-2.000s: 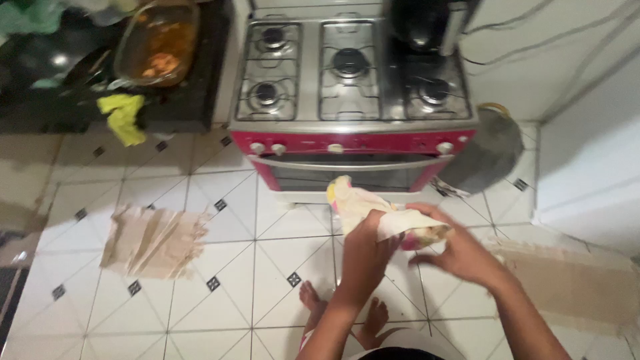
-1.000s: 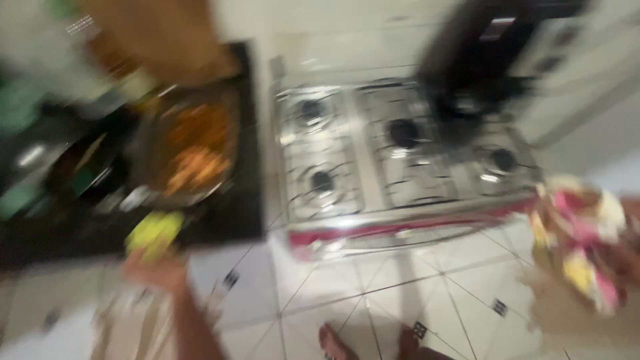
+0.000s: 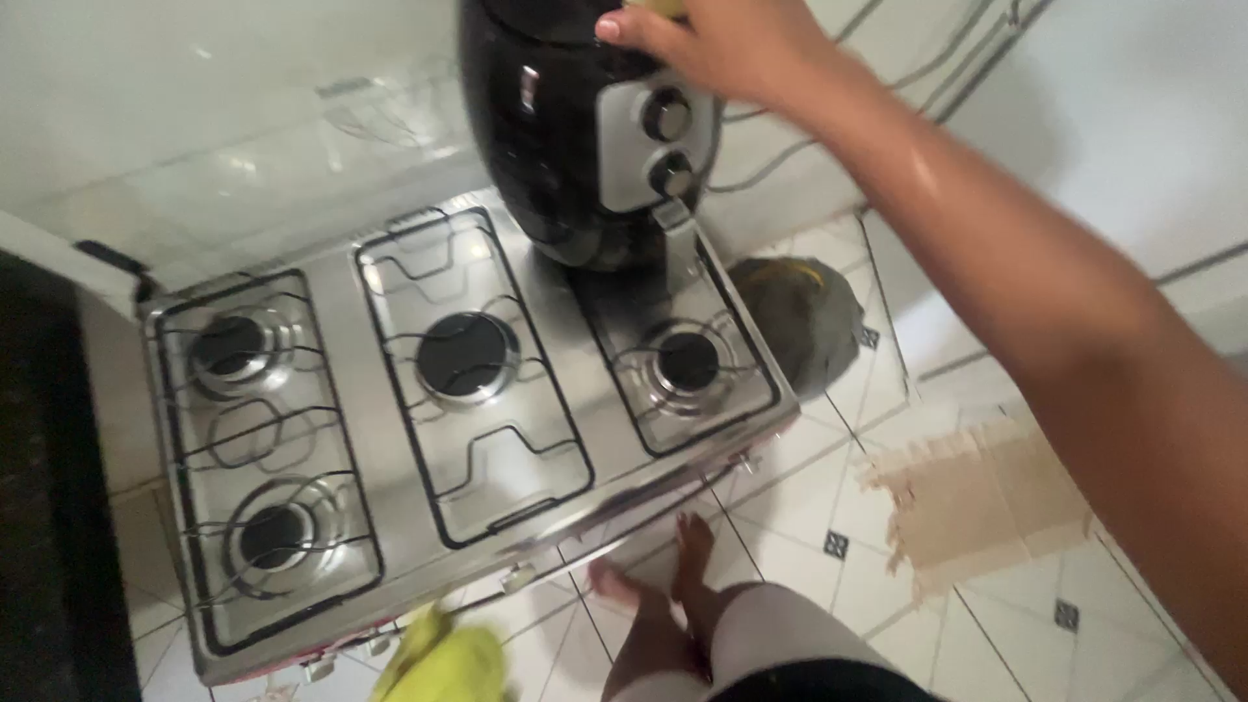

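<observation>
My right hand [image 3: 736, 44] is at the top of a black air fryer [image 3: 546, 136], its thumb over the upper edge. A small piece of something yellowish [image 3: 665, 6] shows by the fingers; the frame's edge cuts off the rest. The air fryer stands at the back right of a steel gas stove [image 3: 390, 487]. A blurred yellow-green cloth [image 3: 448, 663] is low in the view, before the stove's front edge. My left hand is out of view, so what bears the cloth is hidden.
Wire grates and burners [image 3: 468, 356] cover the stove top. Cables [image 3: 770, 166] run along the wall. A dark, rounded object [image 3: 804, 327] is on the floor right of the stove, with torn cardboard [image 3: 985, 502] nearer me. A dark counter edge [image 3: 58, 468] lies at left.
The yellow-green cloth has moved from the left counter's edge, where my left hand reached it, to the stove's front. My right hand has moved onto the air fryer; the patterned cloth is no longer plainly seen.
</observation>
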